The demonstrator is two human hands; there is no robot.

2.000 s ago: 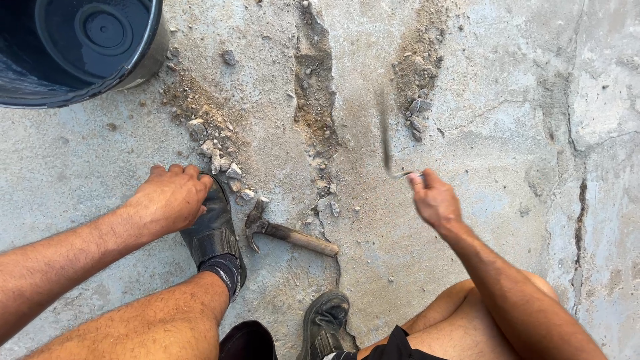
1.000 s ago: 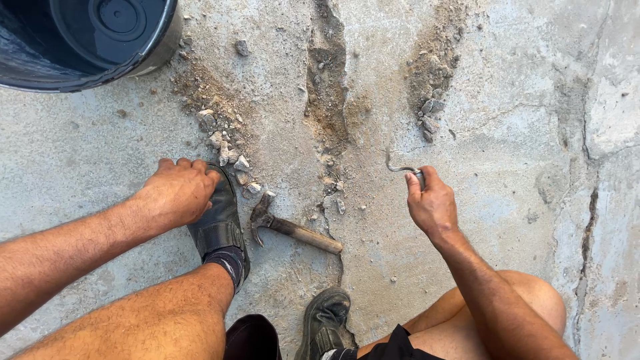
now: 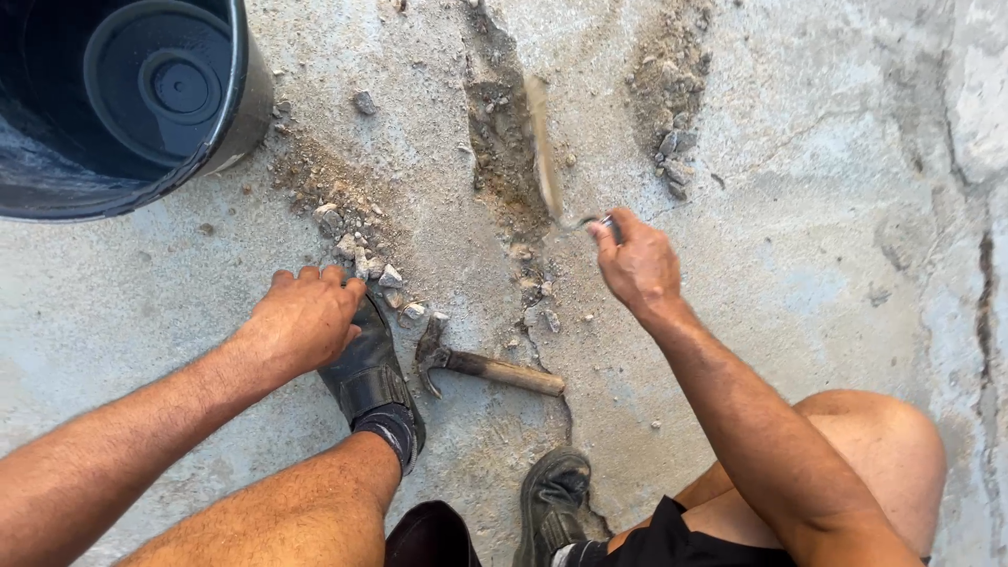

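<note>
My right hand (image 3: 642,260) grips the handle of a tool with a thin bent metal neck and a long, motion-blurred blade (image 3: 543,150), probably a trowel. Its blade is over the right edge of a chipped-out groove (image 3: 500,118) in the concrete floor. My left hand (image 3: 307,319) rests on the toe of my black shoe (image 3: 368,366), holding nothing that shows. Between my feet a claw hammer (image 3: 492,370) with a wooden handle lies on the concrete, its handle end at the thin crack that runs on from the groove.
A dark plastic bucket (image 3: 252,102) stands at the upper left. Rubble and grit (image 3: 354,244) lie between it and the hammer. Another rubble heap (image 3: 673,102) is right of the groove. My other shoe (image 3: 555,496) is at the bottom. A long crack (image 3: 984,307) runs down the far right.
The tool in my right hand has swung to the left, from the concrete right of the groove to the groove's edge. My left hand stays on the shoe, and the hammer has not moved.
</note>
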